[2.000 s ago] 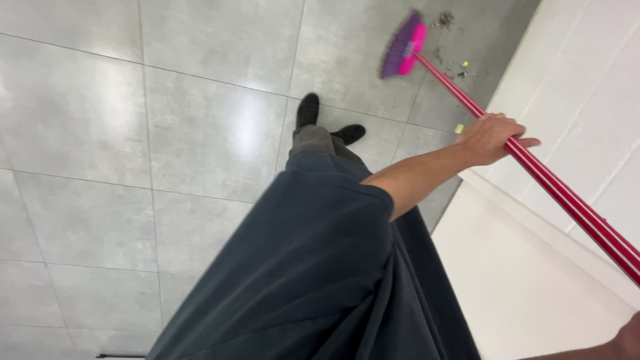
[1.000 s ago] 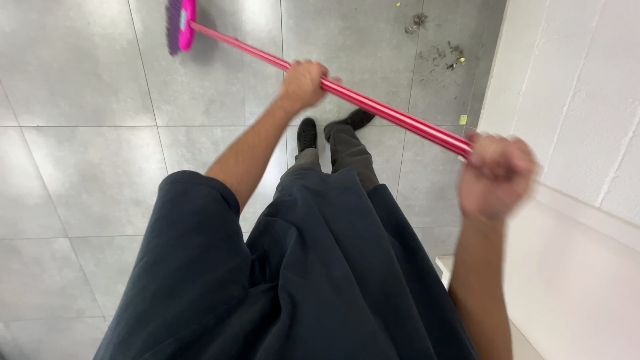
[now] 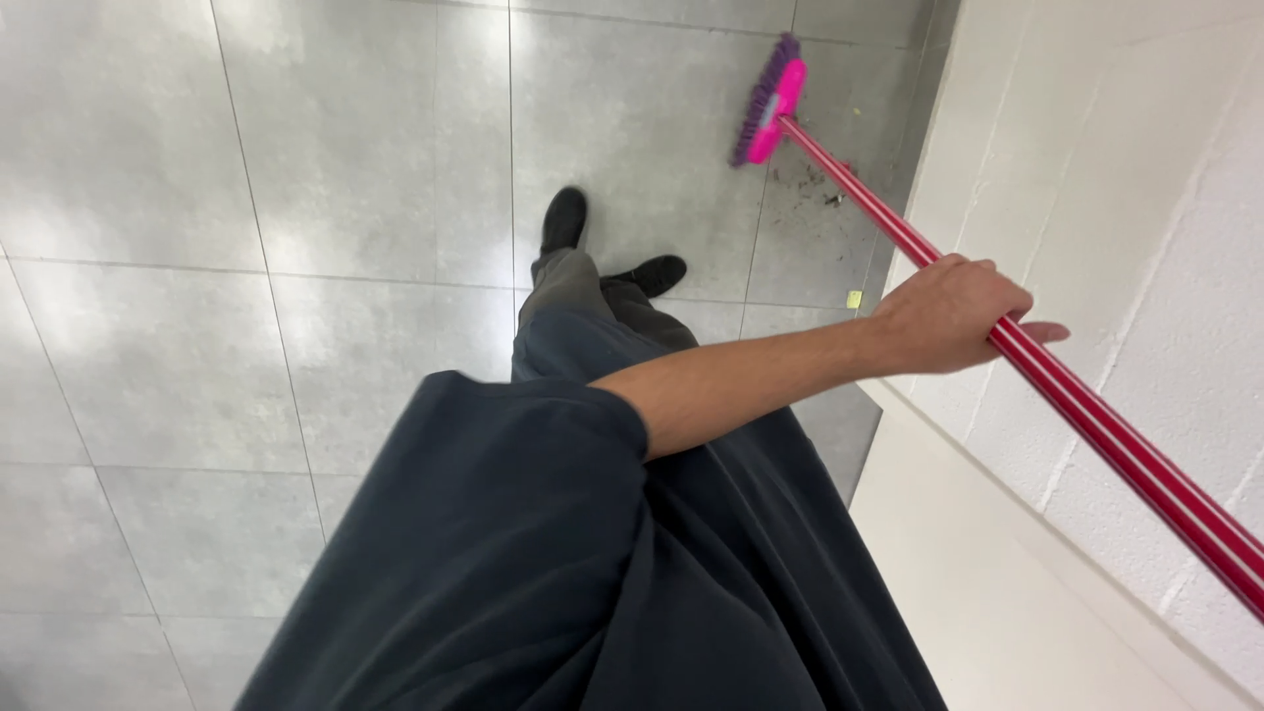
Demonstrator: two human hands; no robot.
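My left hand [image 3: 953, 316] is closed around the middle of the red striped broom handle [image 3: 1116, 425], with its thumb sticking out on the far side. The handle slants from the lower right edge up to a pink broom head [image 3: 780, 111] with purple bristles [image 3: 758, 104], which is at the floor near the wall. Dark loose debris [image 3: 815, 188] lies on the grey tiles just right of and below the head. A small yellow scrap [image 3: 854, 298] lies closer to me. My right hand is out of view, and so is the handle's upper end.
A white painted block wall [image 3: 1096, 197] runs along the right, with a pale ledge or panel [image 3: 978, 553] below it. Large grey floor tiles [image 3: 375, 168] spread to the left. My black shoes [image 3: 565, 219] stand left of the debris.
The broom head has moved from the far left back to the right, beside the debris. My left hand has moved right with the handle, and my right hand has left the view.
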